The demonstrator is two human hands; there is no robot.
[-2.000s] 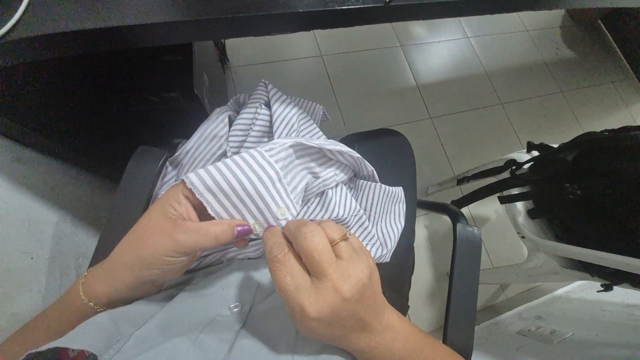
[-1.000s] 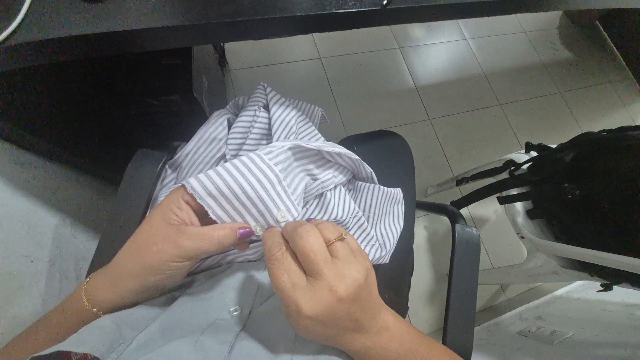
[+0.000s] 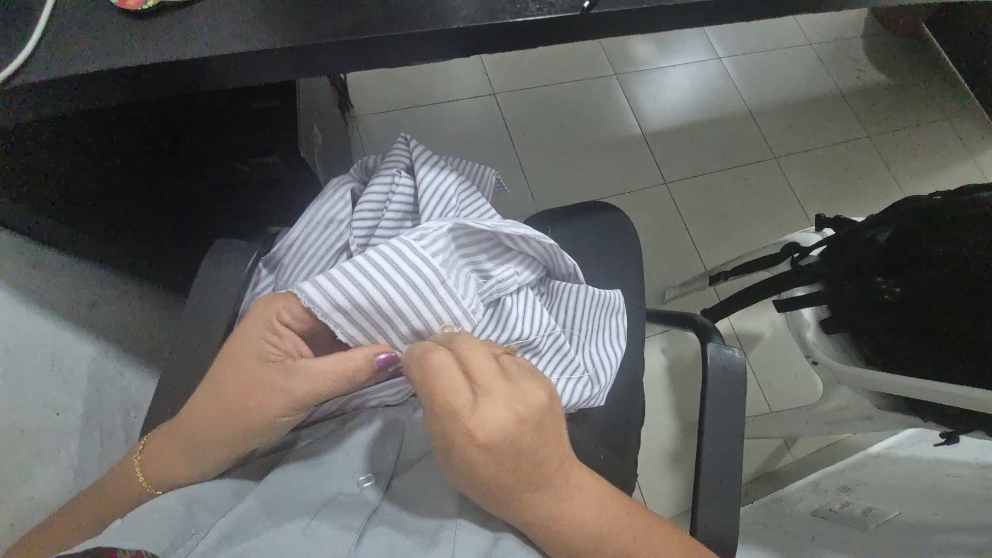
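A grey-and-white striped cloth garment (image 3: 380, 287) lies bunched over my lap and the black chair seat. My left hand (image 3: 271, 380) pinches its folded edge, thumb on top with a purple nail, fingers partly hidden beneath the cloth. My right hand (image 3: 488, 411) has its fingertips closed together at the same edge, touching the left thumb's tip; what they pinch is hidden. A small pale button (image 3: 446, 328) shows just above the right fingers. A thin white thread (image 3: 570, 335) loops over the stripes to the right of that hand.
A black desk edge (image 3: 232, 62) crosses the top, with a white cable (image 3: 35, 39) at its left. The black chair armrest (image 3: 717, 434) stands at my right. Farther right, a black backpack (image 3: 922, 287) rests on a white plastic chair (image 3: 821, 387). Beyond lies a tiled floor (image 3: 581, 132).
My right hand has shifted slightly left, against the left thumb's tip, and covers more of the cloth edge and buttons. The left hand keeps its hold on the cloth.
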